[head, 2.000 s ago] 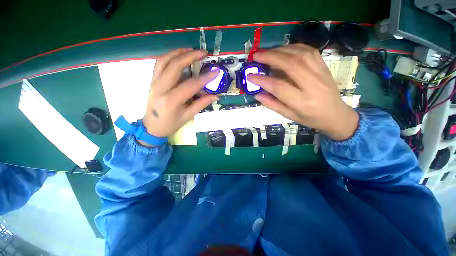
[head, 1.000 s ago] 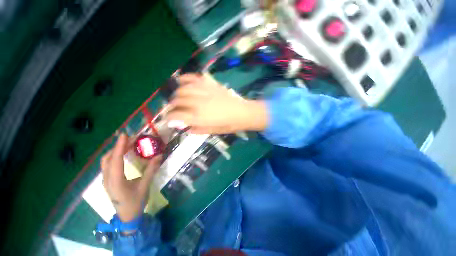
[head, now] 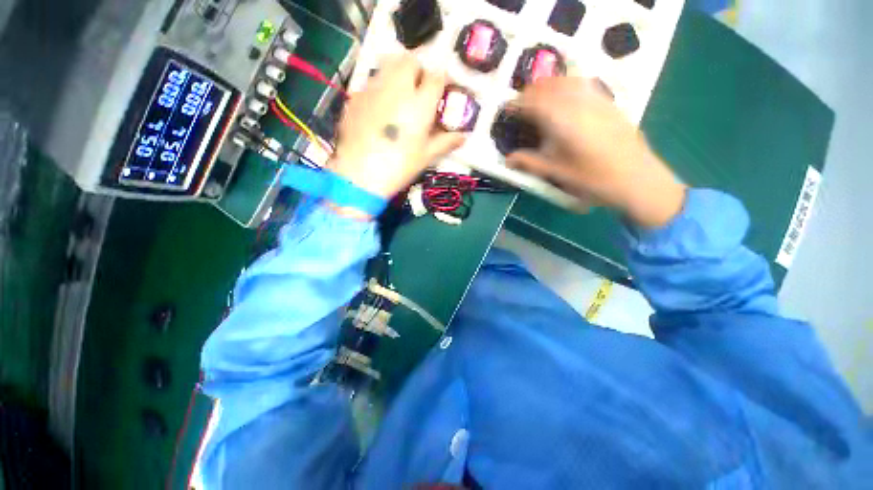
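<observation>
The white foam tray [head: 436, 57] lies at the top with rows of holes. Two watch units with red-pink screens [head: 481, 44] sit in it. My left hand [head: 392, 129] is at the tray's near left edge, thumb and fingers around a watch with a pale pink lit screen [head: 458, 108]. My right hand [head: 584, 139] is over the tray, slightly blurred, its fingertips on a dark round watch unit [head: 515, 130]; the fingers hide part of it.
A DC power supply [head: 167, 120] with a lit digit display stands at upper left, with red and yellow leads. A coiled red-black wire bundle [head: 447, 192] lies below the tray. Taped black modules [head: 362, 325] lie near my left sleeve. A white label [head: 799, 216] is on the right mat edge.
The view has turned right to the tray and power supply. Both hands have moved from the jig to the tray, my left hand with a lit watch.
</observation>
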